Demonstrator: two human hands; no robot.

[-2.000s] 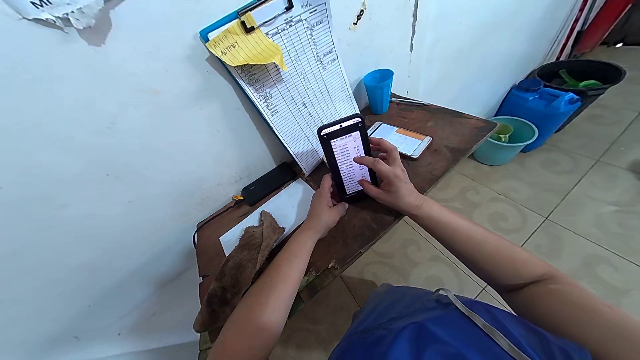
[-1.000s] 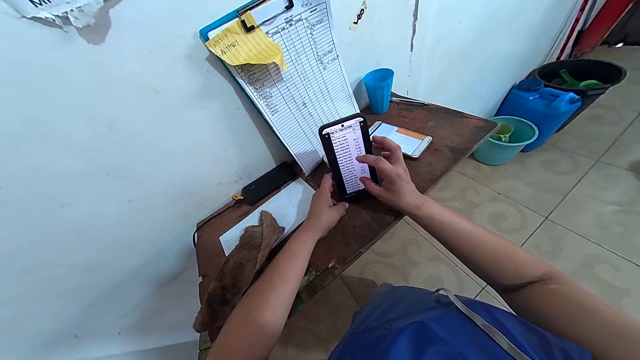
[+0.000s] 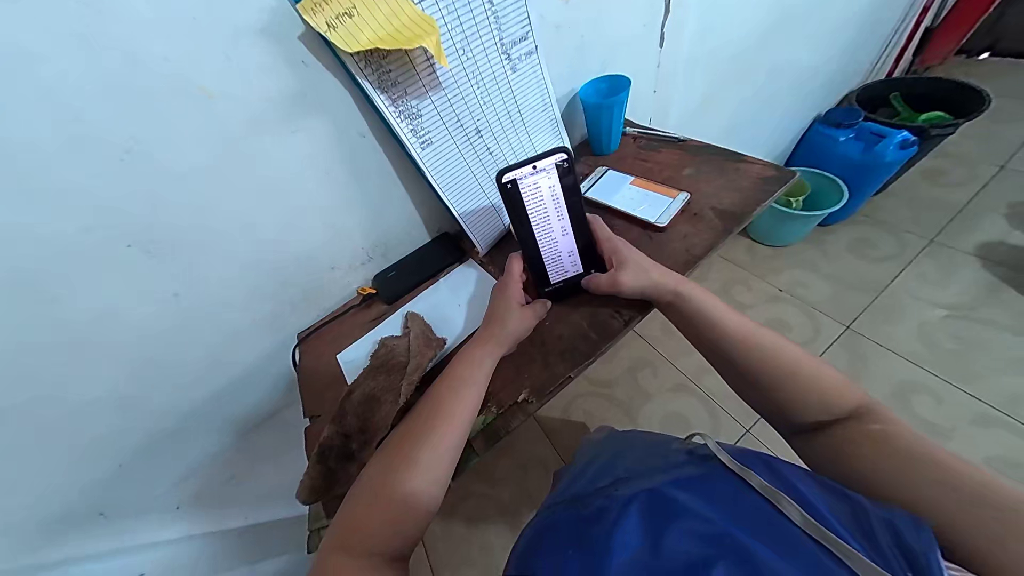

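Observation:
A black smartphone (image 3: 554,228) stands upright between my two hands, its lit screen showing a list. My left hand (image 3: 512,308) grips its lower left edge, thumb along the side. On the other side my right hand (image 3: 628,268) holds the lower right edge, with the thumb at the bottom corner. Behind the phone, a clipboard with a ruled, handwritten sheet (image 3: 472,128) leans on the wall, a yellow paper note (image 3: 376,28) at its upper part. A second phone, with a white frame (image 3: 638,197), lies face up to the right, its screen lit.
The wooden table (image 3: 720,176) bears a blue plastic cup (image 3: 606,114), a black power bank (image 3: 420,266) with a cable, a white paper sheet (image 3: 460,308) and a brown cloth (image 3: 372,412). On the tiled floor stand a teal bucket (image 3: 796,220), a blue jerrycan (image 3: 852,156) and a black tub (image 3: 944,100).
My right hand has drawn back from over the phone's screen to its right edge. My left hand stays at the lower left. The view has shifted a little.

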